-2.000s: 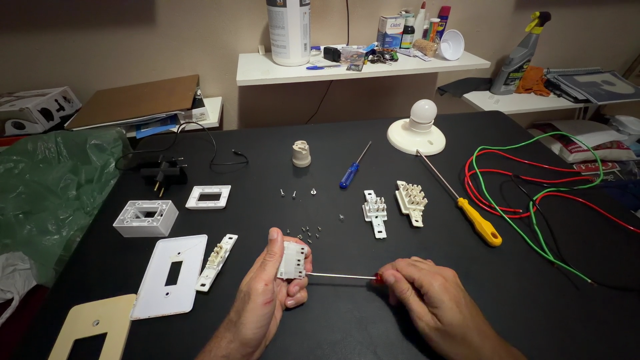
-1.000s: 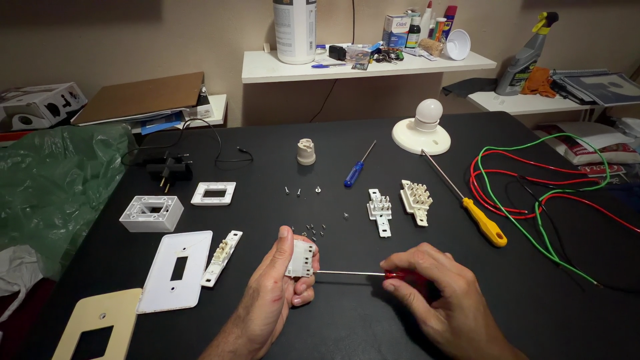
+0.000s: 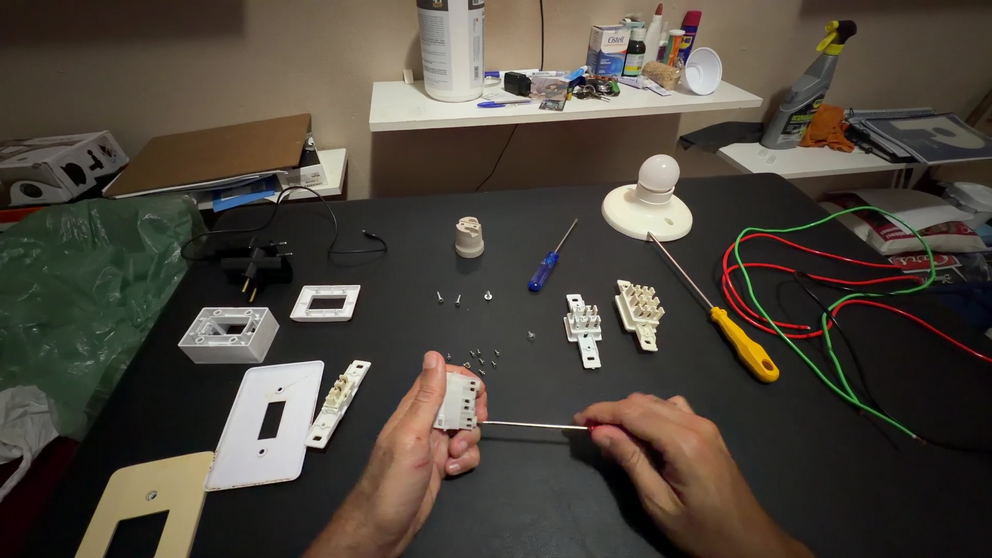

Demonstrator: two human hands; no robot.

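Near the front edge, my left hand (image 3: 426,446) holds a white plastic electrical switch module (image 3: 457,401) between thumb and fingers, its row of terminal holes facing right. My right hand (image 3: 663,457) grips a screwdriver with a red handle (image 3: 595,431), mostly covered by the fingers. Its thin steel shaft (image 3: 535,425) points left, with the tip at the module's lower right edge. Several small screws (image 3: 480,361) lie just beyond my left hand. Two white switch mechanisms, one narrow (image 3: 583,332) and one wider (image 3: 641,314), lie beyond my right hand.
Left are wall plates (image 3: 267,461), (image 3: 182,465), a frame (image 3: 345,308), a surface box (image 3: 260,345), a switch strip (image 3: 329,418) and plug adapters (image 3: 256,267). Farther back stand a socket (image 3: 469,239) and bulb base (image 3: 647,213). Blue (image 3: 544,271) and yellow (image 3: 744,345) screwdrivers and wires (image 3: 833,314) lie right.
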